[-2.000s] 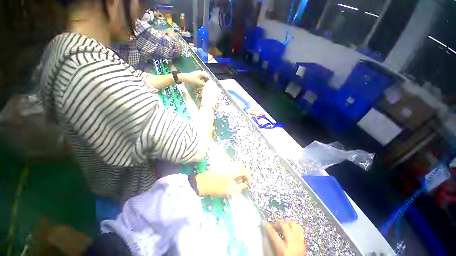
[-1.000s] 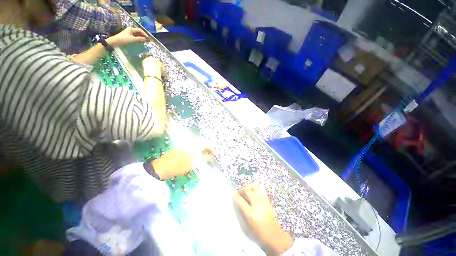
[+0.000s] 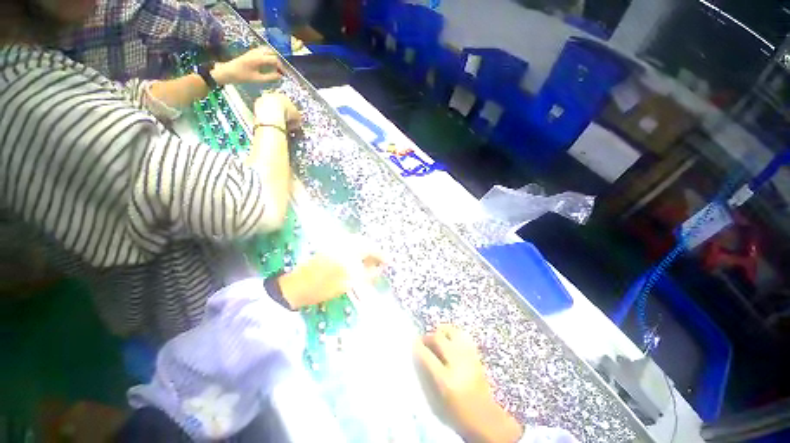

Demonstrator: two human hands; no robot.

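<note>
Small shiny metal parts [image 3: 485, 324] lie in a long heap in the trough beyond my hands. My left hand [image 3: 338, 275] reaches in from a pale sleeve cover, over the green circuit boards [image 3: 325, 329], with its fingertips at the heap's near edge. My right hand [image 3: 455, 372] rests lower right at the near edge of the heap, fingers curled. Strong glare between the hands hides part of the boards and the rail. The fingertips are too small and washed out to tell whether either hand holds a part.
A person in a striped top [image 3: 130, 173] works close at my left, both hands at the trough. On the white ledge [image 3: 580, 333] lie a blue tray [image 3: 528, 277], a clear plastic bag [image 3: 528, 208] and a grey device [image 3: 632, 381]. A coiled blue cord [image 3: 654, 281] hangs at right.
Over two seconds the view has swung right, showing the grey device and more of my right arm. Since one second ago the view has shifted slightly; both hands stay near the heap's edge.
</note>
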